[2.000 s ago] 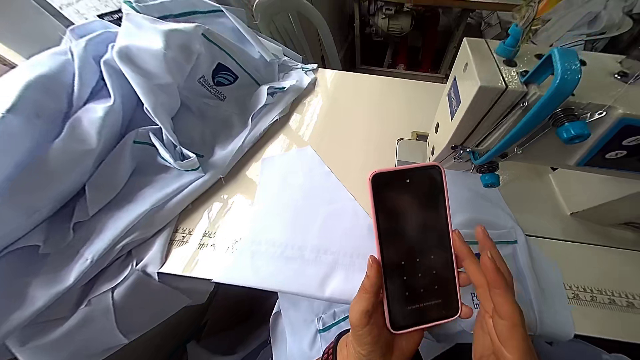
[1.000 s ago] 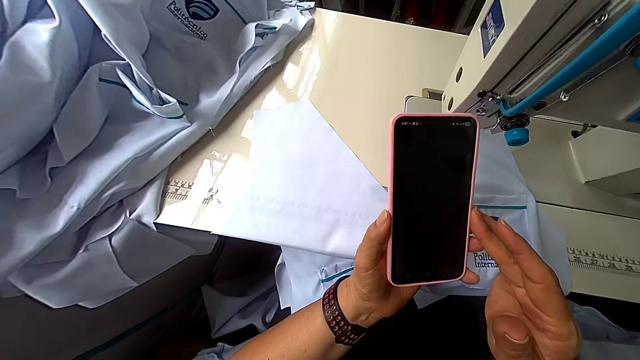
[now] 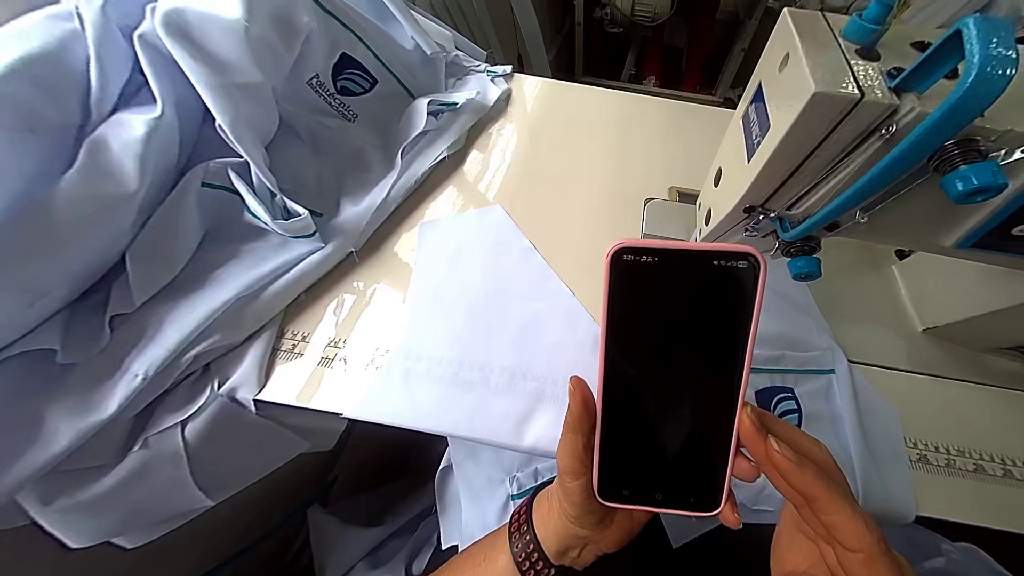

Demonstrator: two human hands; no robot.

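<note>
A smartphone in a pink case (image 3: 678,380) is held upright with its screen facing me, mostly dark. My left hand (image 3: 588,488) grips it from below and its left edge, with a dark perforated band (image 3: 530,538) on the wrist. At the phone's lower right edge, my right hand (image 3: 816,496) has its fingertips against the case, palm partly turned up. Behind the phone, a pale blue fabric piece (image 3: 488,328) lies flat on the sewing table (image 3: 608,152). Another pale blue garment piece (image 3: 832,408) with a teal line and dark emblem lies beneath the machine, partly hidden by the phone and right hand.
An industrial sewing machine head (image 3: 792,120) with blue parts stands at the upper right. Piled pale blue garments (image 3: 240,160) with teal trim cover the left side. Ruler markings (image 3: 964,462) run along the table's front edge. A metal frame and motor (image 3: 640,10) are beyond the table.
The dots on the phone's screen two seconds ago are gone; it now shows only a status bar and faint bottom icons. My left hand still holds the phone. The view has shifted.
</note>
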